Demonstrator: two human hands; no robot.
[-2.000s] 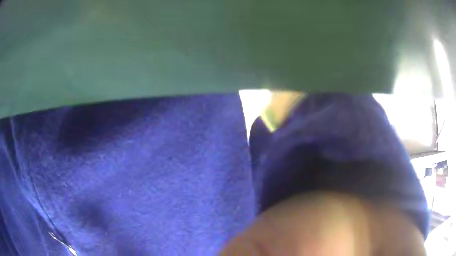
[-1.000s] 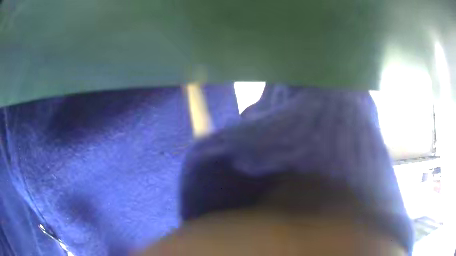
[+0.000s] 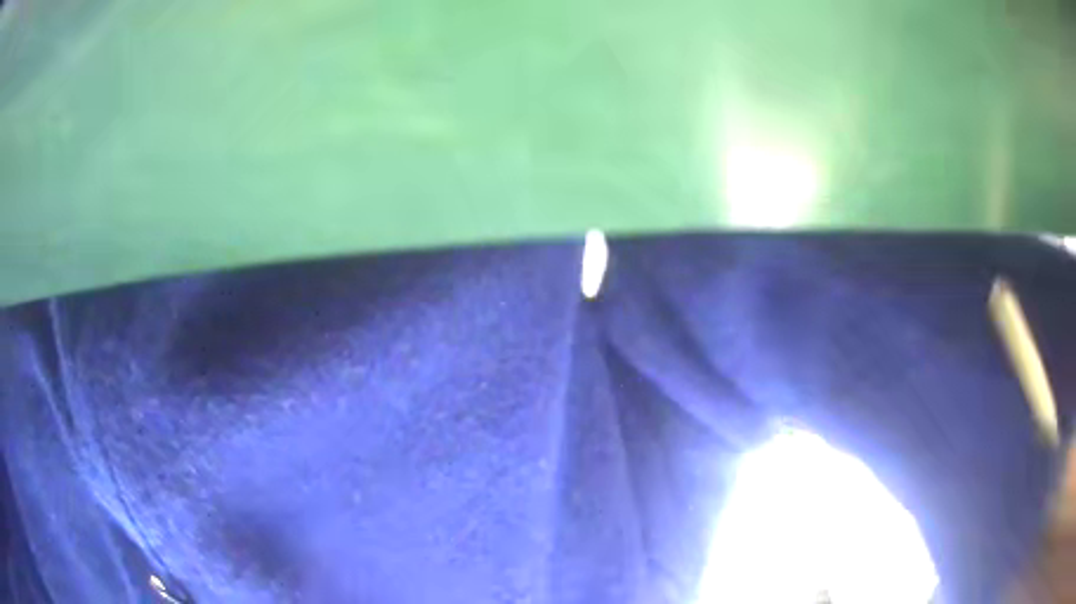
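Note:
A green surface (image 3: 389,142) fills the top of the head view. Blue fabric (image 3: 354,413), which looks like clothing, fills most of the part below it. A thin cream-yellow strip (image 3: 1024,360) shows at the right against the dark blue fabric; what it is I cannot tell. A blurred skin-coloured patch (image 3: 1056,560), possibly part of my right hand, is cut off by the right edge. Its fingers, and anything it may hold, cannot be made out. My left hand is not in view.
A small white oval mark (image 3: 595,264) sits where the green surface meets the fabric. A very bright white area (image 3: 814,525) shows at the lower right. White glare (image 3: 769,183) lies on the green surface. A small shiny line (image 3: 165,588) is at the bottom left.
The large skin-coloured shape and dark blue sleeve at the bottom centre have left that place. A cream-yellow strip now shows far right. The green surface looks brighter.

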